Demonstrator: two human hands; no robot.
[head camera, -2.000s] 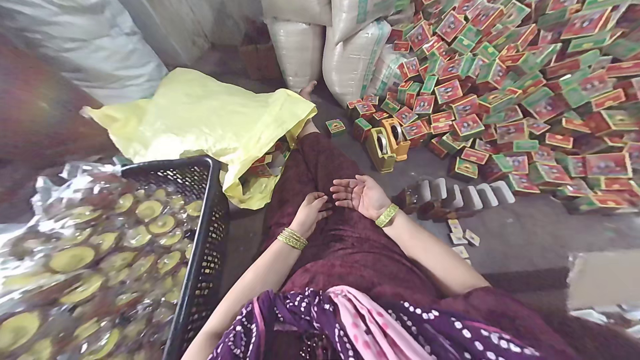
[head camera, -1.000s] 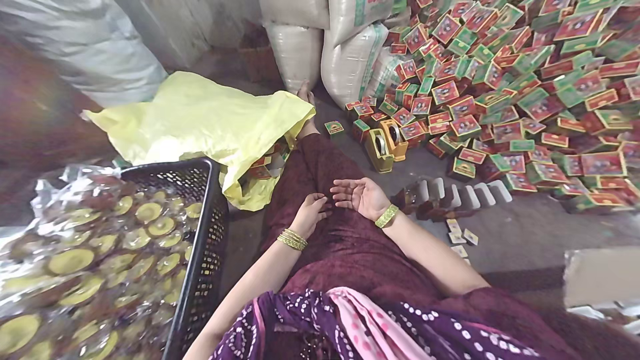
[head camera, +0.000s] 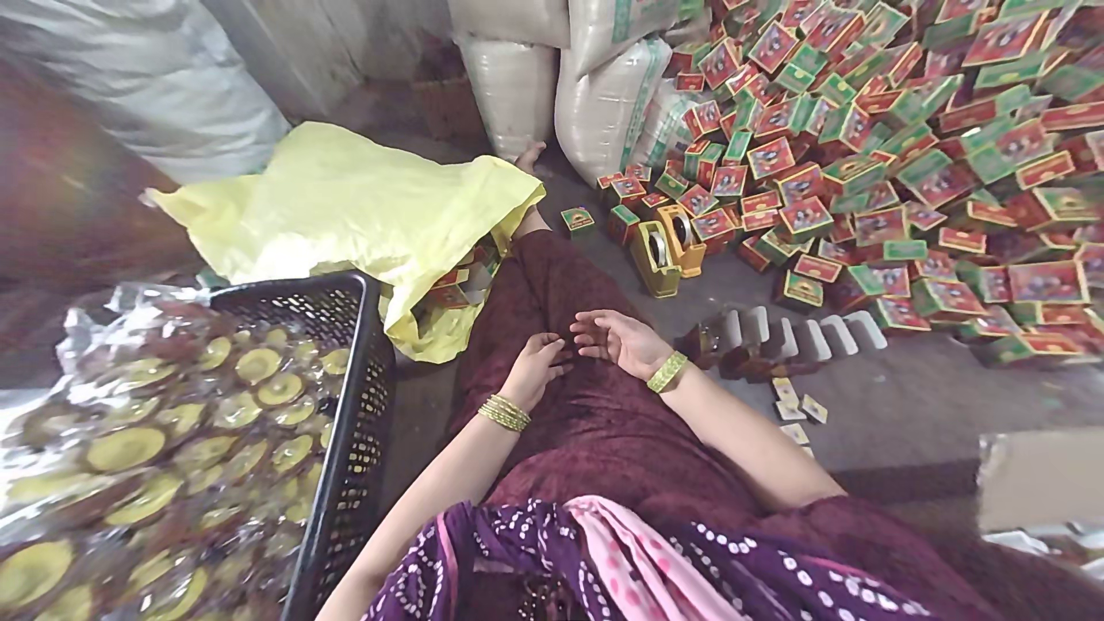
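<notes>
My left hand (head camera: 536, 371) rests on the maroon trousers (head camera: 552, 302) over my lap, its fingers loosely curled and nothing seen in it. Close by on the right, my right hand (head camera: 623, 345) lies palm up with fingers apart, holding nothing. Both wrists wear yellow-green bangles. Beyond the right hand stand two tape dispensers (head camera: 657, 259), one olive yellow and one orange (head camera: 683, 241). A row of brown containers with pale lids (head camera: 780, 341) is to the right, near several small cards (head camera: 813, 409). The black plastic basket (head camera: 345, 431) with clear-wrapped yellow round items (head camera: 259, 366) stands left.
A large heap of red and green boxes (head camera: 802, 216) covers the floor at the upper right. Stacked woven sacks (head camera: 517, 95) stand at the back. A yellow plastic sack (head camera: 345, 198) lies partly over some boxes beyond the basket. A cardboard piece (head camera: 1039, 479) is at the right edge.
</notes>
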